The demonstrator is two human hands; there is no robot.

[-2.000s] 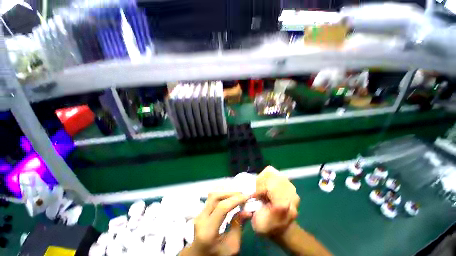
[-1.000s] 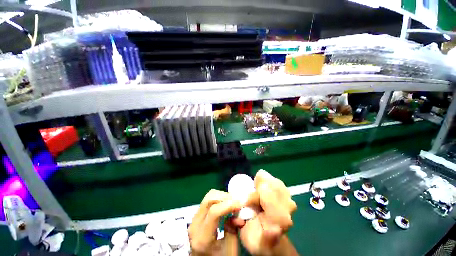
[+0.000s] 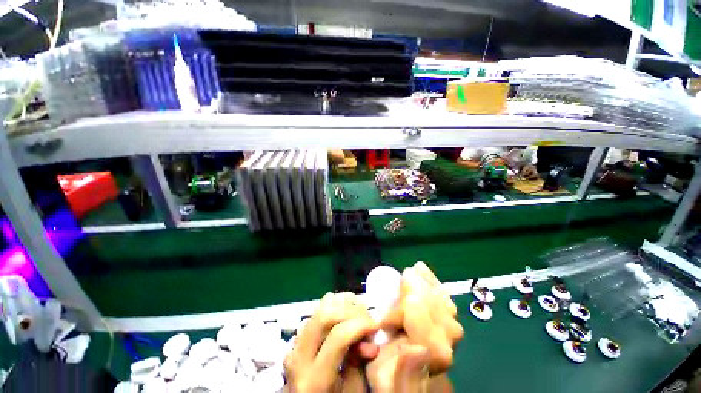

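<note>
My left hand (image 3: 329, 341) and my right hand (image 3: 419, 330) are together at the bottom centre, both gripping a glossy white round housing (image 3: 383, 287). Its upper part stands out above the fingers, and a small white bit shows between the fingertips. My fingers hide the rest, so I cannot tell whether it is open or closed. A loose pile of white plastic shells (image 3: 207, 359) lies to the left of my hands. White discs with dark and copper parts on them (image 3: 520, 308) stand spaced out at the right.
A white edge strip (image 3: 192, 321) runs behind the pile. Beyond it are a black compartment tray (image 3: 353, 239) and upright ribbed grey trays (image 3: 286, 190). A white shelf (image 3: 346, 132) crosses above. Clear plastic trays or bags (image 3: 653, 295) lie far right. Blue handles (image 3: 135, 345) lie left of the pile.
The view has steadied and shifted since the first frame. My hands stay together on the white housing, with slightly changed finger positions. The pile and spaced discs look unchanged.
</note>
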